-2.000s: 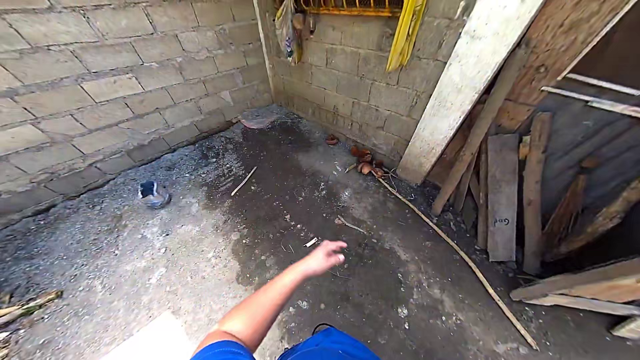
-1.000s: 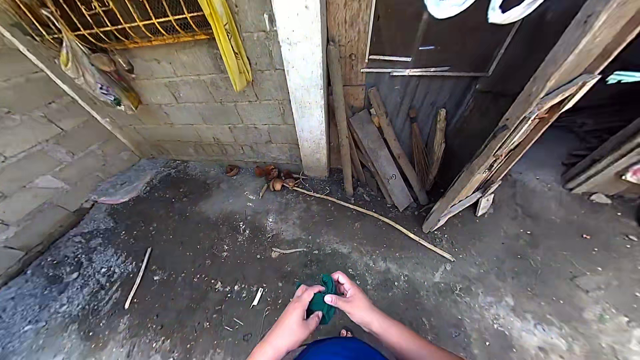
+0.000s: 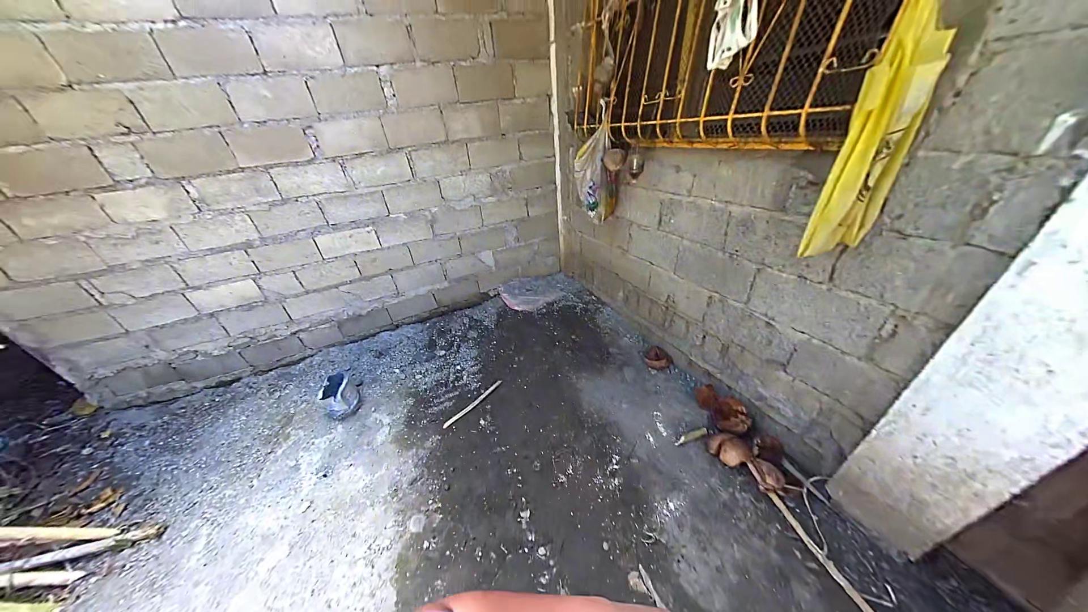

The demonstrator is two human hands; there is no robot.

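At the bottom edge of the head view, a strip of one of my hands or forearms [image 3: 544,603] shows; which side it belongs to, and whether its fingers hold anything, cannot be told. The rest of both hands is out of the frame. Beyond it lies the damp, dark ground, with a thin pale stick [image 3: 473,404] on it. A blue and white crumpled object [image 3: 340,396], perhaps a bag or container, stands on pale gravel at left. Several brown coconut husks or shells [image 3: 731,415] lie along the right wall.
Concrete block walls [image 3: 255,195] meet in a corner, where a flat plastic piece [image 3: 531,293] lies. Plastic bags hang by a yellow window grille [image 3: 722,136], with yellow plastic [image 3: 880,136] beside it. A long stick [image 3: 820,552] runs near a white post [image 3: 977,399]. Cut sticks [image 3: 64,548] lie lower left.
A second ago both hands held a green cloth-like thing low in front of me; now it is out of sight and only a strip of skin shows. The view has swung left to the corner.
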